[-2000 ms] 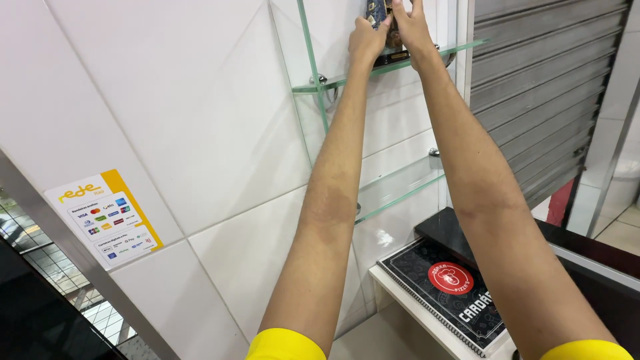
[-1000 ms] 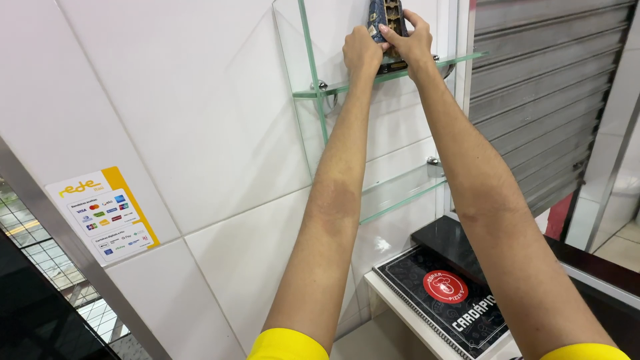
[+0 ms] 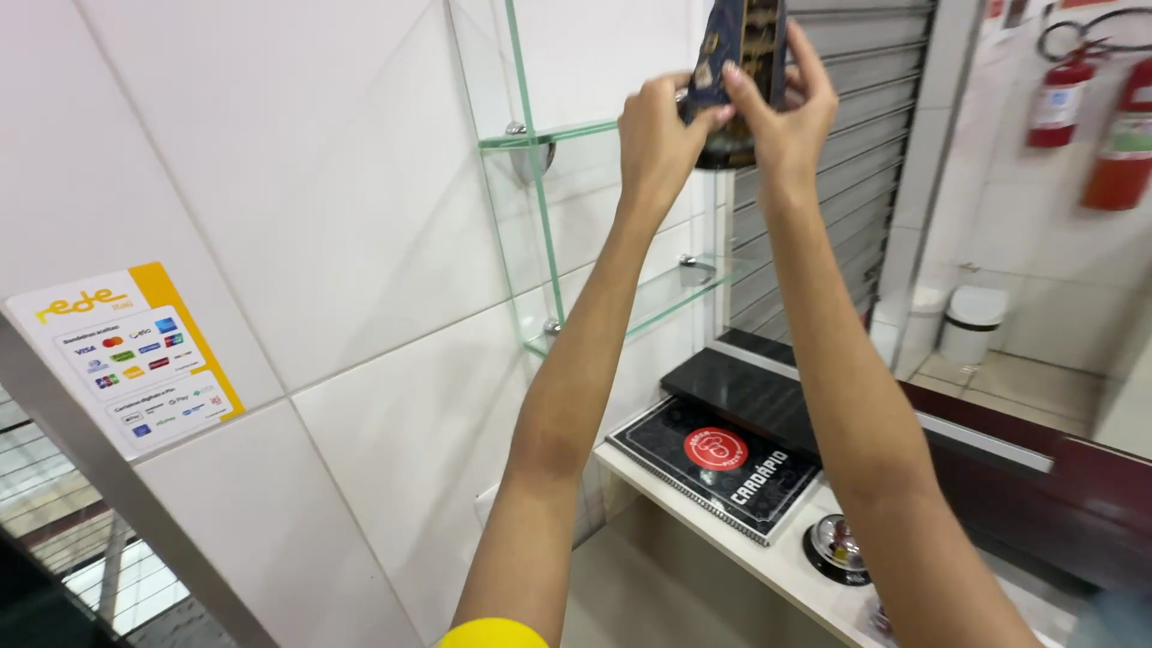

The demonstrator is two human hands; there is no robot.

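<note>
Both my hands hold a dark blue ornament with gold details and a dark round base [image 3: 733, 99], up at the top of the view. My left hand [image 3: 661, 135] grips its left side near the base. On its right side my right hand [image 3: 792, 112] closes around it, thumb across the front. The ornament's top is cut off by the view's edge. Behind my left hand runs the upper glass shelf [image 3: 576, 132], fixed to the white tiled wall; the lower glass shelf [image 3: 675, 292] is partly hidden by my left forearm.
A spiral-bound black menu [image 3: 711, 463] lies on the white counter ledge [image 3: 702, 513], with a dark slab [image 3: 747, 387] behind it and a counter bell [image 3: 837, 549] to its right. Beyond are a roller shutter [image 3: 819, 180], fire extinguishers [image 3: 1062, 103] and a white bin [image 3: 975, 324]. A card sign [image 3: 135, 360] is on the left wall.
Both hands have moved right with the ornament, which was over the upper glass shelf and is now beyond its visible part. The view has swung to the right.
</note>
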